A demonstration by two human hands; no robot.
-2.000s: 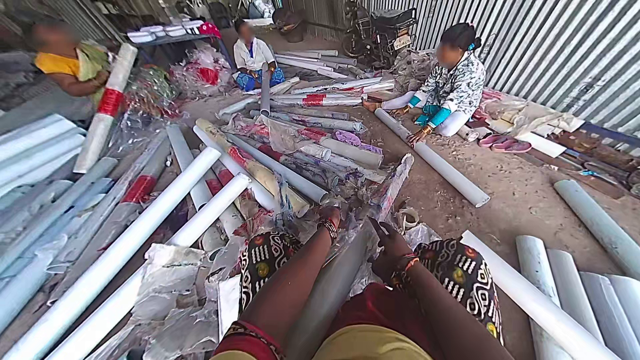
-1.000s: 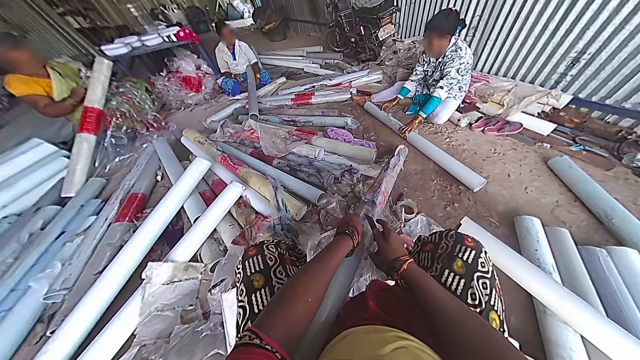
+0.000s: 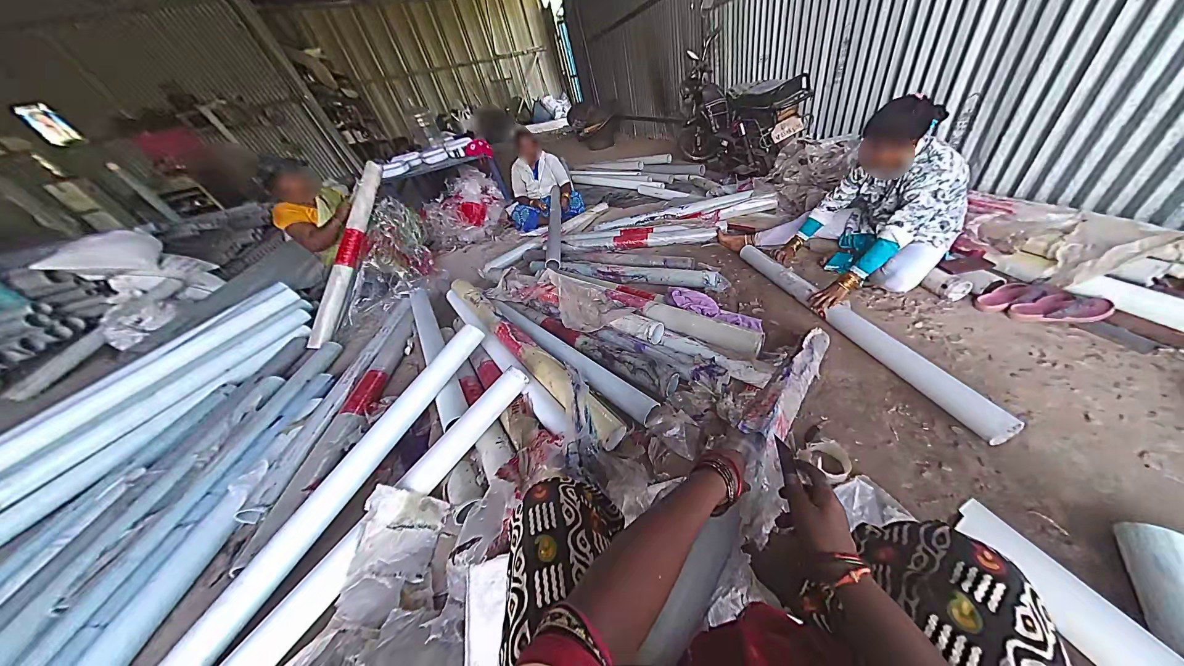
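Note:
A grey tube (image 3: 692, 592) lies between my knees, its far part wrapped in torn, crumpled plastic film (image 3: 782, 384). My left hand (image 3: 731, 453) is at the wrapped part, its fingers mostly hidden by the wrist and film. Just right of it, my right hand (image 3: 814, 513) is closed around a dark, narrow object (image 3: 786, 462) that points up along the film; its kind cannot be told. A ring of pale tape or card (image 3: 826, 461) lies beyond my right hand. Torn film (image 3: 393, 546) is heaped left of my patterned cloth.
Long white tubes (image 3: 333, 499) and wrapped tubes with red bands (image 3: 370, 388) cover the floor left and ahead. A person at the right (image 3: 888, 203) holds a tube (image 3: 906, 370). Two more people sit farther back, near a table (image 3: 444, 162). A motorcycle (image 3: 745, 111) stands by the corrugated wall.
The view has tilted up and turned left, showing more of the shed. My hands stay at the wrapped tube. The person at the right still has both hands on a tube.

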